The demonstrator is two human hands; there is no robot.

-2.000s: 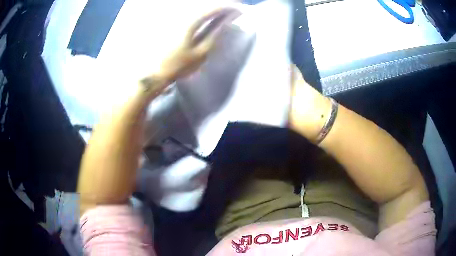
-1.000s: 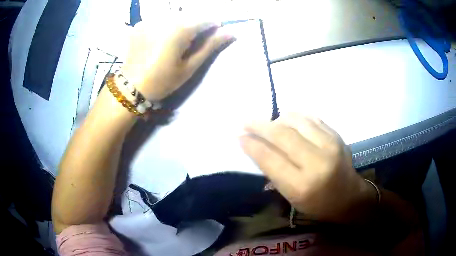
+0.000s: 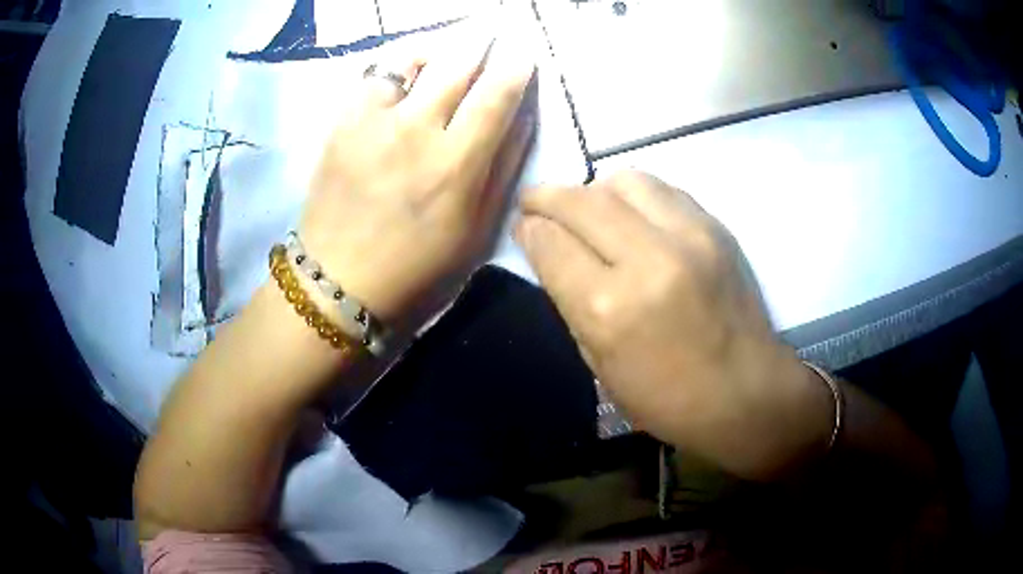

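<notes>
A pale garment panel [image 3: 264, 95] lies over the white table, with a dark raw edge running down its right side. Its lower part shows a black face [image 3: 477, 381] that hangs over the near table edge. My left hand [image 3: 421, 185] lies flat on the panel at centre, fingers toward the bright top. My right hand [image 3: 651, 292] has thumb and fingertips pinched together on the panel's right edge, just below the end of the dark line. The panel carries a narrow pale pocket or patch [image 3: 191, 241] with dark outlines at left. The needle area is lost in glare.
A black rectangular scrap [image 3: 117, 129] lies at the far left. The beige machine bed [image 3: 718, 67] is upper right. Blue scissor handles [image 3: 954, 123] lie at the right. A ruler strip [image 3: 886, 317] follows the near table edge. Pale cloth [image 3: 387, 521] hangs by the lap.
The panel, lifted two seconds ago, lies flat and has moved up toward the glare. My right hand has moved up and left, and more black cloth shows below. My left hand has flattened and shifted slightly right.
</notes>
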